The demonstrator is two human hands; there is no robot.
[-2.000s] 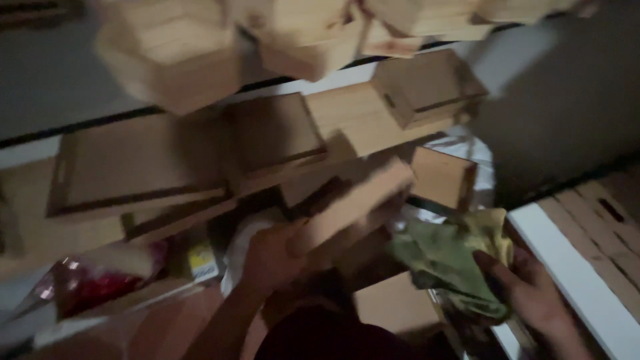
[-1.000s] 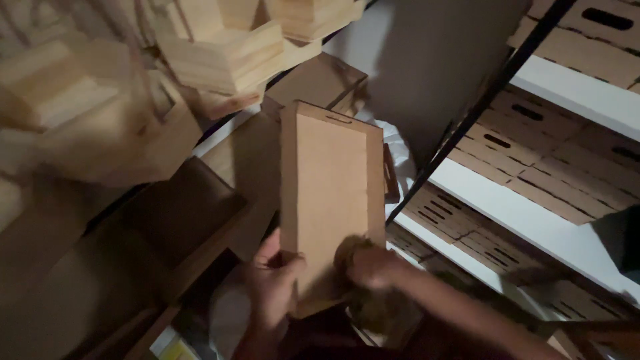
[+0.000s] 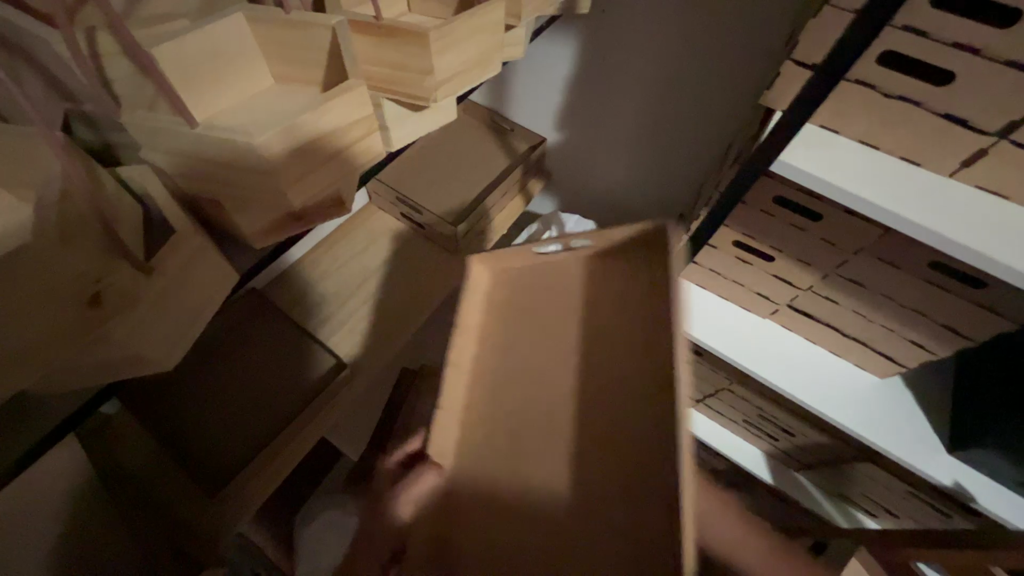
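Observation:
A shallow rectangular tray (image 3: 552, 384), brown and looking like thin fibreboard, stands tilted up in front of me with its inside toward the camera. A slot handle is cut in its top end. My left hand (image 3: 412, 480) grips the tray's left side, low down, and is blurred. Behind the tray's right side only my right forearm shows; the hand itself is hidden, so its hold cannot be seen. The green cloth of the earlier frames is out of sight.
Pale wooden boxes (image 3: 264, 144) line the upper left shelf. Below, a similar brown box (image 3: 460, 172) and a dark flat tray (image 3: 240, 384) lie on a wooden board (image 3: 352, 272). Stacked brown boxes with slot handles (image 3: 872, 272) fill white shelves (image 3: 904, 176) on the right, behind a black post (image 3: 792, 120).
The tray has come up larger in front of the camera. My right hand, on the tray's inside with the cloth one second ago, has moved out of sight behind it.

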